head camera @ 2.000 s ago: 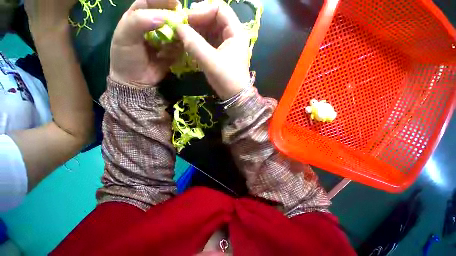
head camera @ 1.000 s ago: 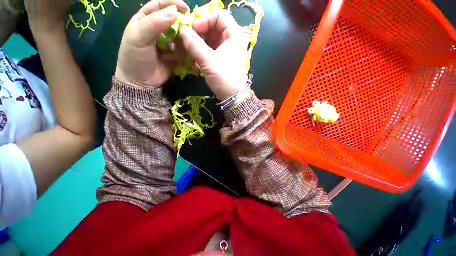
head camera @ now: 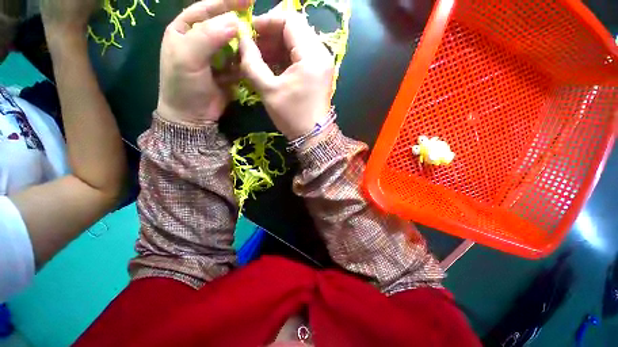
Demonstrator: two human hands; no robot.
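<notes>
My left hand (head camera: 196,64) and my right hand (head camera: 291,71) are close together at the top of the view. Their fingers pinch a yellow-green moulded piece (head camera: 237,51) between them; the fingers hide most of its shape. Lacy yellow-green waste (head camera: 340,44) shows beyond my right hand, and a bit hangs below my fingers. More branching waste (head camera: 254,166) lies between my forearms. An orange-red perforated basket (head camera: 406,115) stands at the right with one pale-yellow figure with white eye-like balls (head camera: 434,150) in it.
Another person's bare arm (head camera: 91,129) and white sleeve are at the left. Yellow-green waste (head camera: 118,24) lies near that arm. Black strips (head camera: 535,305) and a small blue object (head camera: 587,328) lie at the lower right on the dark-green table (head camera: 379,88).
My hands still grip the piece, with the fingers shifted slightly and my right wrist turned a little. The other person's arm has moved slightly. The basket and its figure look unchanged.
</notes>
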